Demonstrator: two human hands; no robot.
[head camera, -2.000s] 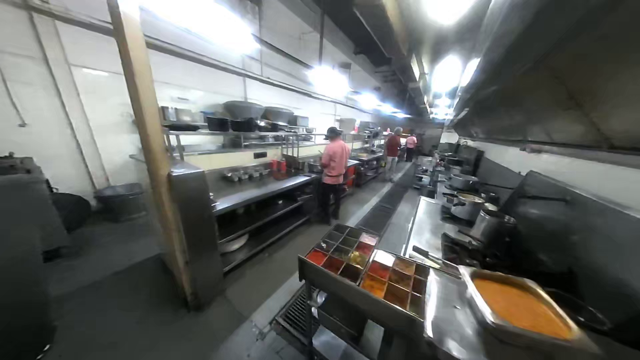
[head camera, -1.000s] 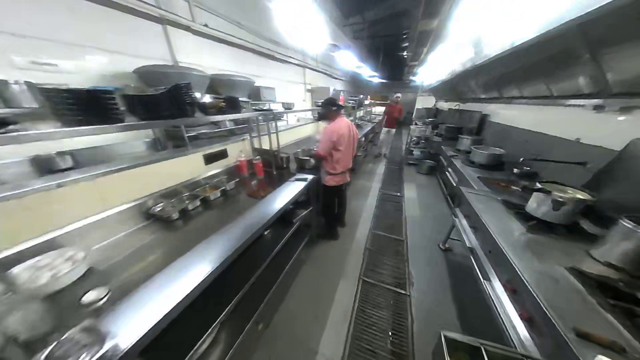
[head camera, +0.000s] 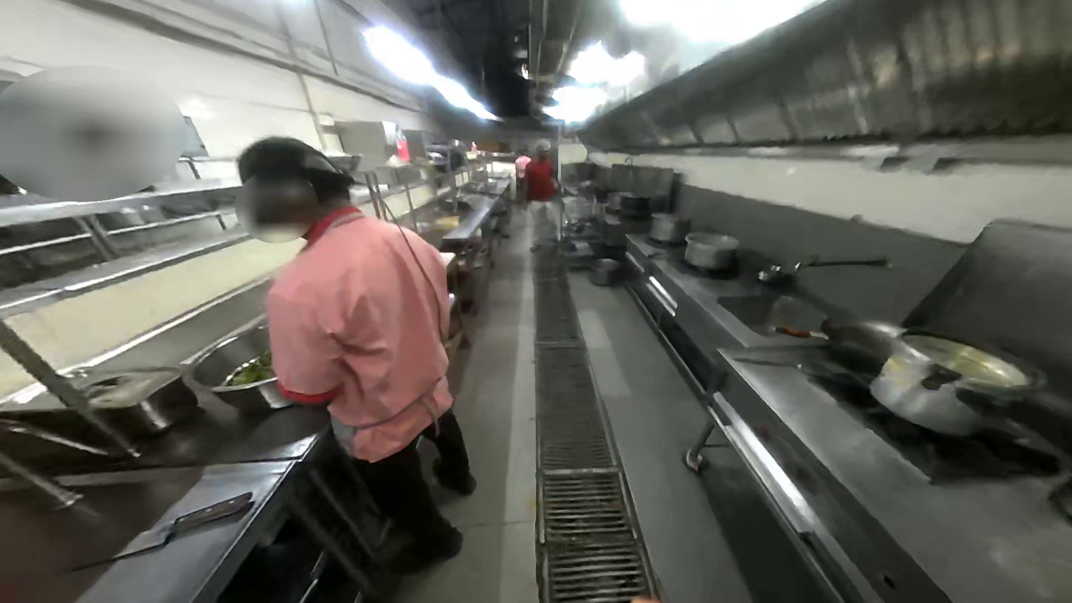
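Observation:
My left hand is out of view. A small skin-toned patch at the bottom edge is perhaps a fingertip of my right hand (head camera: 645, 600); what it touches cannot be seen. On the steel counter (head camera: 276, 469) at the lower left lies a thin-bladed utensil with a brown handle (head camera: 213, 512). Beyond it stand a steel bowl with green leaves (head camera: 251, 370) and a rectangular steel pan (head camera: 142, 398). At the right, a large metal pot (head camera: 938, 394) with pale contents sits on a stove burner, beside a second metal vessel (head camera: 863, 339).
A co-worker in a pink shirt (head camera: 368, 327) stands close at the left counter. Another person in red (head camera: 541, 180) is farther down the aisle. A floor drain grating (head camera: 578, 410) runs between counter and stove line (head camera: 787, 469). Several pots stand along the stoves.
The view has moved forward along the aisle. The pink-shirted co-worker is now much closer. The tray of orange sauce and the compartmented spice containers at the right have left the view.

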